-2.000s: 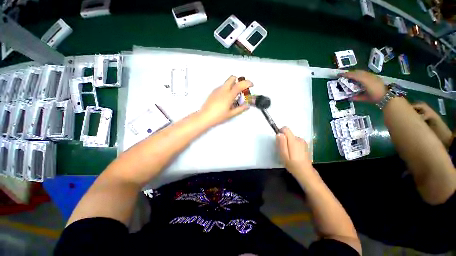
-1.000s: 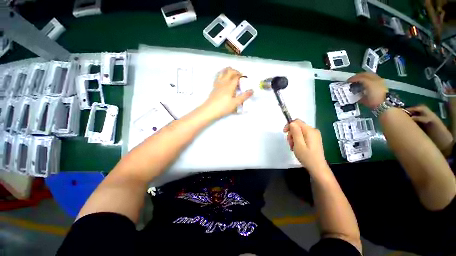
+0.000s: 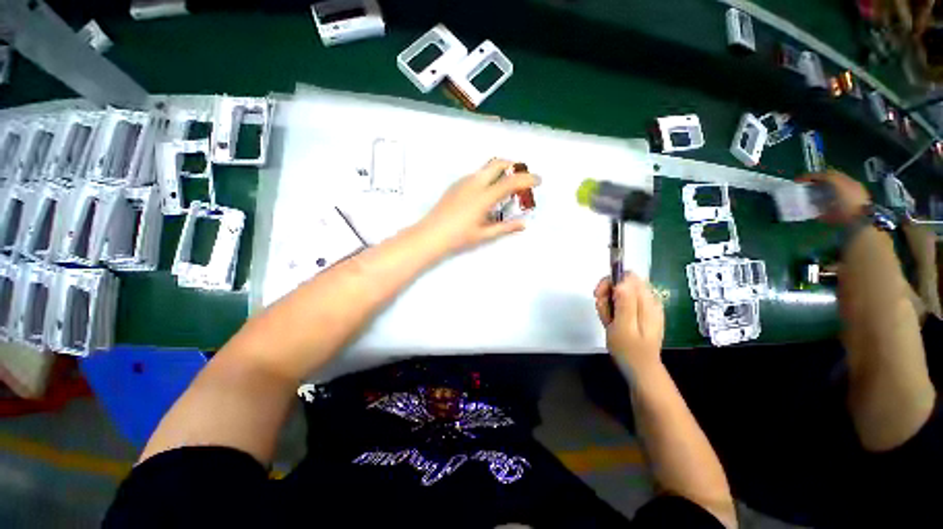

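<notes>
My left hand (image 3: pixel 478 210) holds a small white device unit (image 3: pixel 514 210) down on the white work mat (image 3: pixel 455 300). Its fingers cover most of the unit, and a reddish-brown part shows at its upper end. My right hand (image 3: pixel 633 315) is closed around the black handle of a mallet (image 3: pixel 618 248). The mallet head, with a yellow-green face and a black face, is raised to the right of the unit, apart from it and slightly blurred. Faint pale flat pieces (image 3: pixel 387 165) lie on the mat left of my hand, and a thin dark pin (image 3: pixel 351 225) lies near my left forearm.
Stacked white frames (image 3: pixel 78 232) stand in rows at left, with loose frames beside them. More frames (image 3: pixel 726 279) lie right of the mat. White units (image 3: pixel 482 72) lie on the green belt beyond. Another person's hand (image 3: pixel 843 196) holds a white unit at right.
The mallet has moved away from the unit to the right. My left hand stays on the unit, with its fingers shifted. The other person's hand has moved right, off the frames. Belt units have shifted left.
</notes>
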